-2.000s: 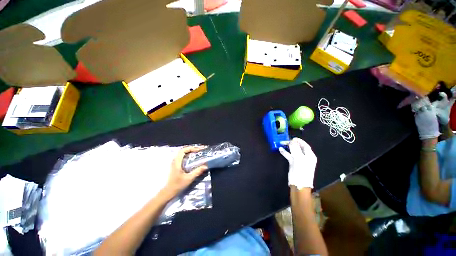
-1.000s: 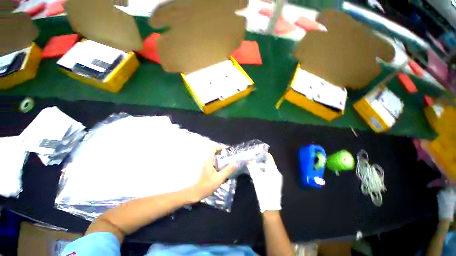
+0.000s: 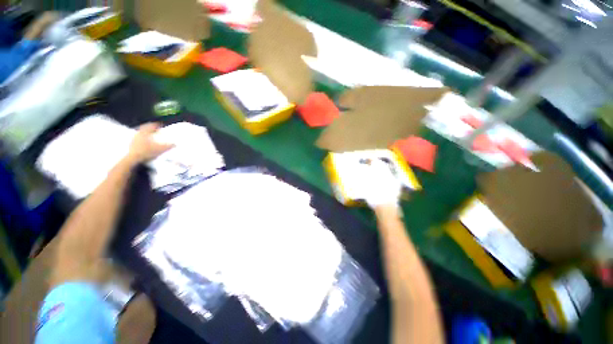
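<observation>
My left hand (image 3: 148, 142) is bare and blurred. It is over the edge of a small stack of white printed leaflets (image 3: 185, 154), beside another white paper stack (image 3: 84, 151). Whether it grips a sheet cannot be told. My right hand (image 3: 383, 191), in a white glove, is at the front of an open yellow box (image 3: 346, 185) with a white piece inside. The glove blends with the white contents, so its fingers and any held thing cannot be made out. A large glaring pile of clear bags (image 3: 249, 242) lies between my arms.
Other open yellow boxes (image 3: 263, 122) with raised brown lids stand on the green conveyor (image 3: 302, 151). Red-orange squares (image 3: 317, 109) lie between them. A pale green ring (image 3: 167, 107) is at the bench's back left. A blue dispenser (image 3: 472, 329) shows at the bottom right. A person's arm is at the upper left.
The view has swung left. The bagged unit is no longer seen in my left hand, which has moved left to the leaflets. My right hand has moved forward to a box.
</observation>
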